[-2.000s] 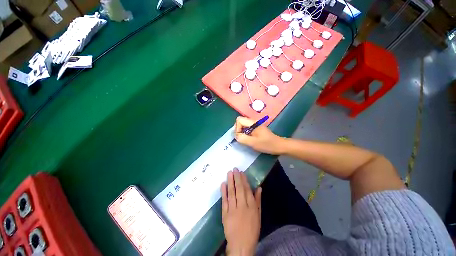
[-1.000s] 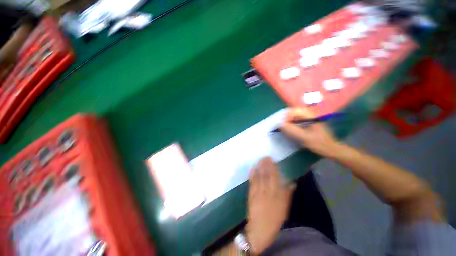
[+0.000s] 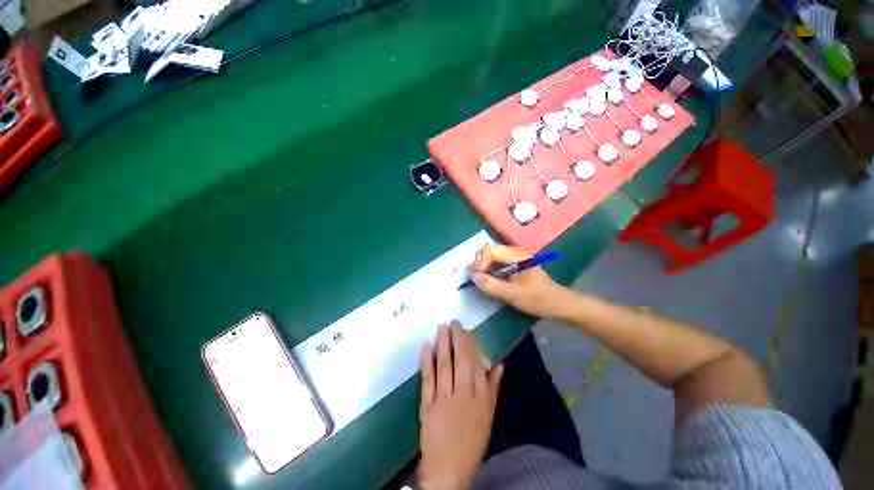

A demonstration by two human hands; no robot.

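A long white paper sheet lies aslant on the green bench with dark handwriting on it. My right hand holds a dark marker pen with a blue end. The pen's tip is at the paper near its upper right end. My left hand lies flat, palm down, on the paper's lower edge, holding nothing. A smartphone with a pale rim and a lit white screen lies at the paper's left end.
A red-orange foam board bears white wired discs. A small black module sits beside it. Foam trays with silver round-centred parts stand at left. White flat parts are piled at back left. A red stool stands right.
The whole view has shifted and sharpened since the blurred frame. The writing hand and pen sit slightly lower on the paper than two seconds ago. The left hand stays on the paper.
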